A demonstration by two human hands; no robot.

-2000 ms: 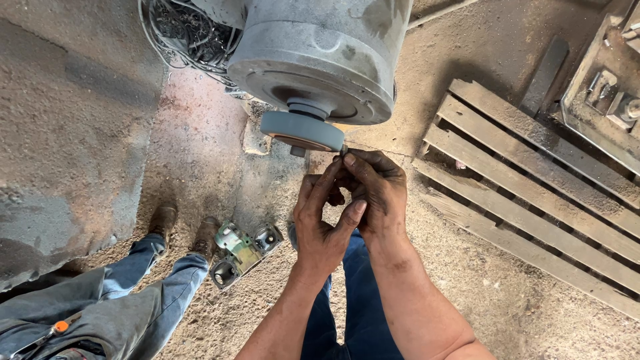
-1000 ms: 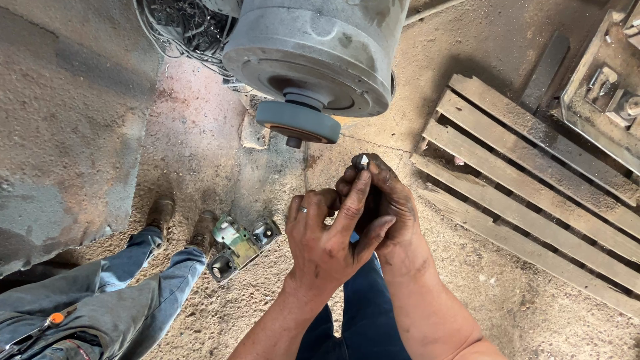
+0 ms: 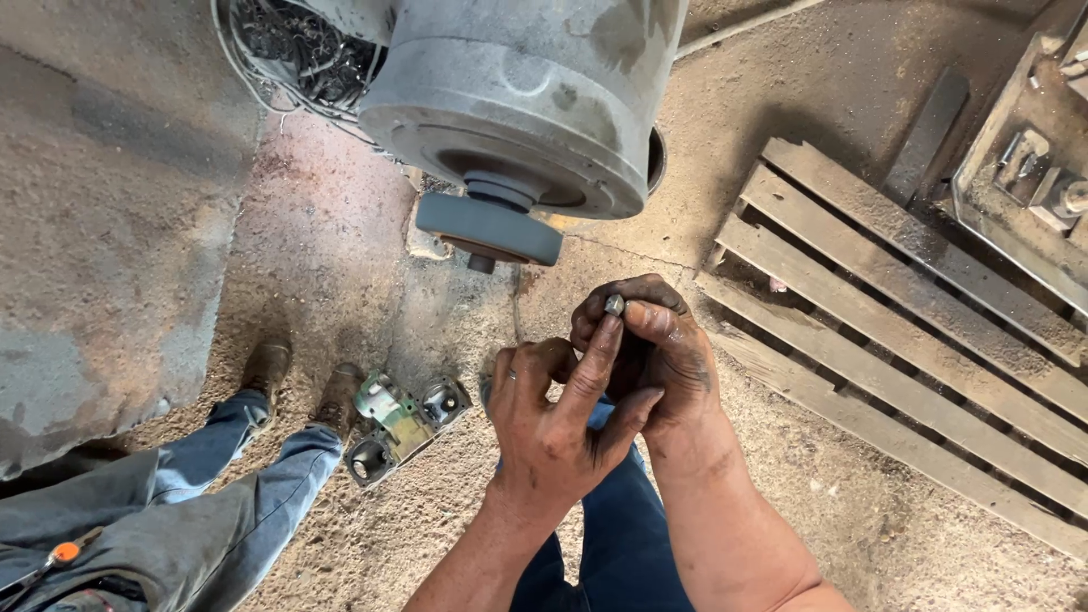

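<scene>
Between the thumb and fingers of my right hand (image 3: 663,348) sits a small metal piece, its faceted grey tip (image 3: 614,304) pointing up; the rest of it is hidden in the hand. The index fingertip of my left hand (image 3: 552,416) touches that tip, while its other fingers are curled and hold nothing that I can see. Above and to the left of my hands is a grey grinding wheel (image 3: 489,228) on the shaft of a large grey motor housing (image 3: 518,110). A gap separates both hands from the wheel.
A wooden pallet (image 3: 901,340) lies on the right, beside a metal tray (image 3: 960,191) with metal parts. A person in jeans (image 3: 280,476) stands at the lower left, near a greenish metal casting (image 3: 399,425) on the floor. Tangled wire and shavings (image 3: 310,59) lie at the upper left.
Both hands were close against the wheel's edge two seconds ago and have moved down, away from it. The metal tip now shows, with my left index finger on it.
</scene>
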